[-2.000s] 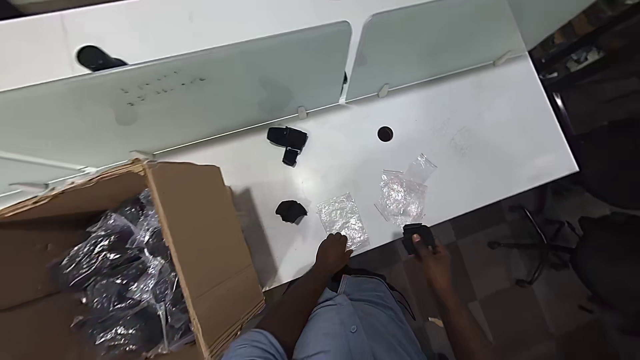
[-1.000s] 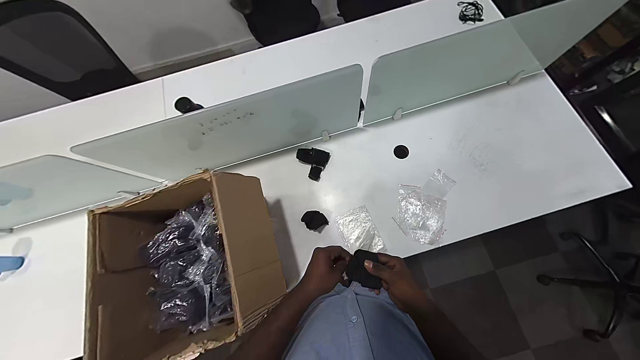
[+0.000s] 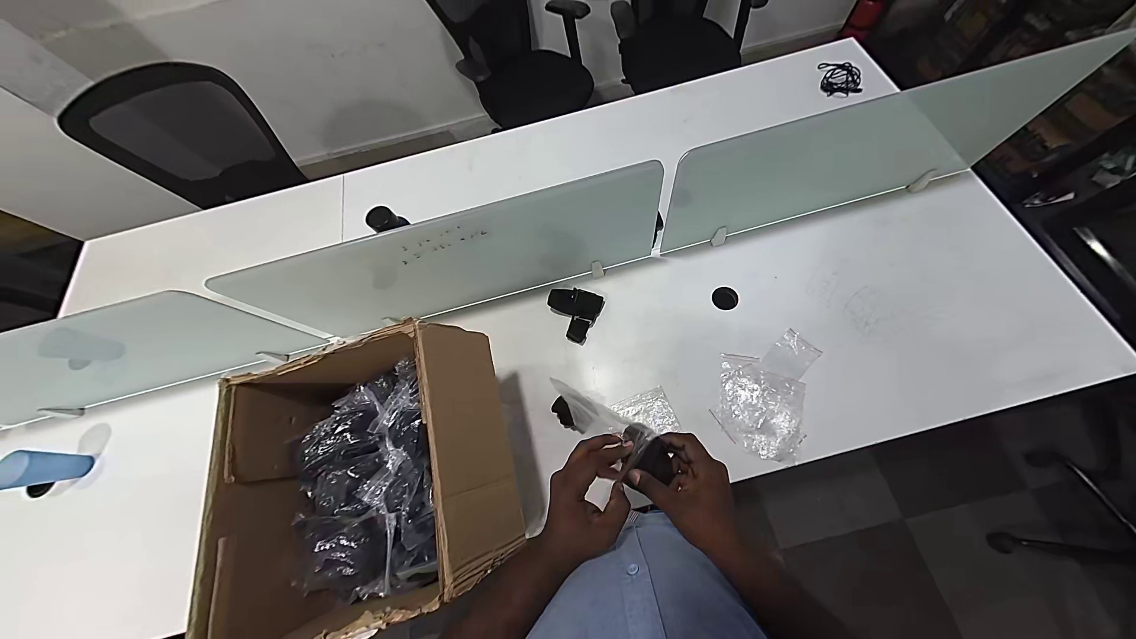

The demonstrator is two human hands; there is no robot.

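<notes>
Near the table's front edge, my left hand pinches a clear plastic bag whose free end sticks up toward the upper left. In my right hand is a black object, its kind unclear, touching the bag's opening; how far it sits inside cannot be told. Behind the bag, a small black item is partly covered. One flat clear bag lies just beyond my hands, and several crumpled clear bags lie to the right. A black jointed device rests near the divider.
At left stands an open cardboard box holding several black items in plastic bags. Frosted glass dividers run along the white table, which has a round black cable hole. A blue cylindrical object is at far left.
My hands have come together from apart, and the black object in my right hand has moved left. A clear bag now stands raised between my hands. The view has shifted noticeably.
</notes>
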